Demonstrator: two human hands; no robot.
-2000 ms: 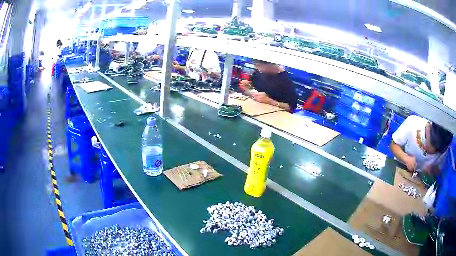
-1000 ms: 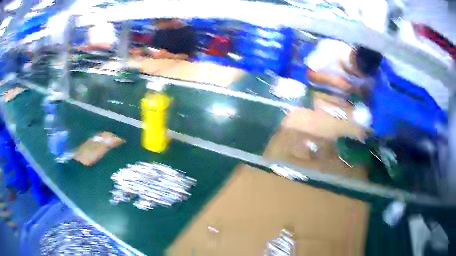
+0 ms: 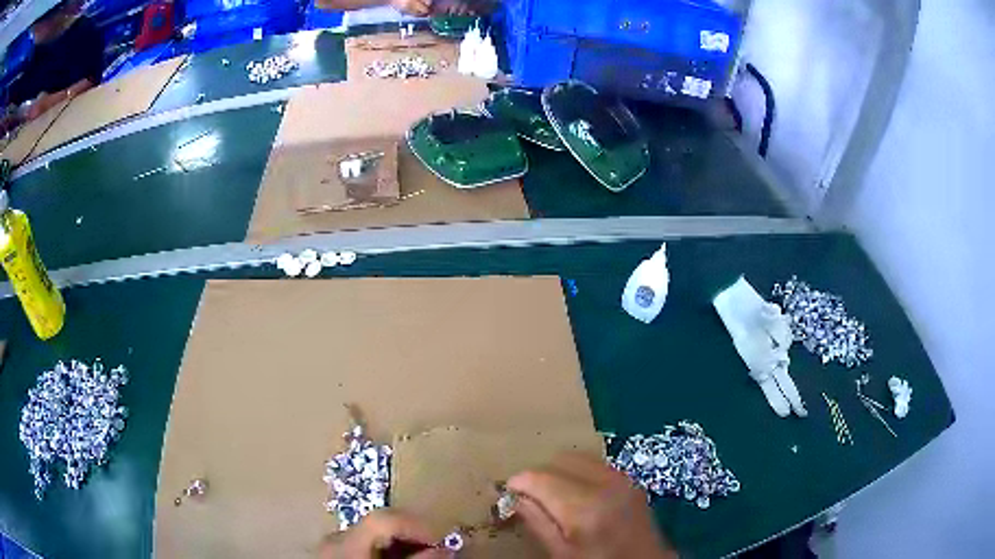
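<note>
My left hand (image 3: 395, 537) is cut off by the bottom edge, its fingertips closed around a small silver-white ring-like fitting (image 3: 454, 542). My right hand (image 3: 584, 511) is at the small cardboard pad (image 3: 436, 464), its fingertips pinching a small silvery piece (image 3: 506, 504) just above brown stains; its exact kind is unclear. A pile of small fittings (image 3: 357, 478) lies against the pad's left side. Another pile of fittings (image 3: 679, 464) lies right of the large cardboard sheet (image 3: 284, 371). A few loose pieces (image 3: 192, 490) lie at the sheet's left.
A glue bottle (image 3: 646, 286), a white glove (image 3: 753, 333), thin sticks (image 3: 837, 418) and a spare heap (image 3: 820, 320) lie right. Another heap (image 3: 72, 424) and yellow bottle (image 3: 33, 273) stand left. White discs (image 3: 314, 262) line the metal rail (image 3: 436, 235); green housings (image 3: 469, 147) lie beyond.
The view has swung right and down to the cardboard work area. Both my hands are now in view, holding small pieces; the yellow bottle has shifted to the left edge.
</note>
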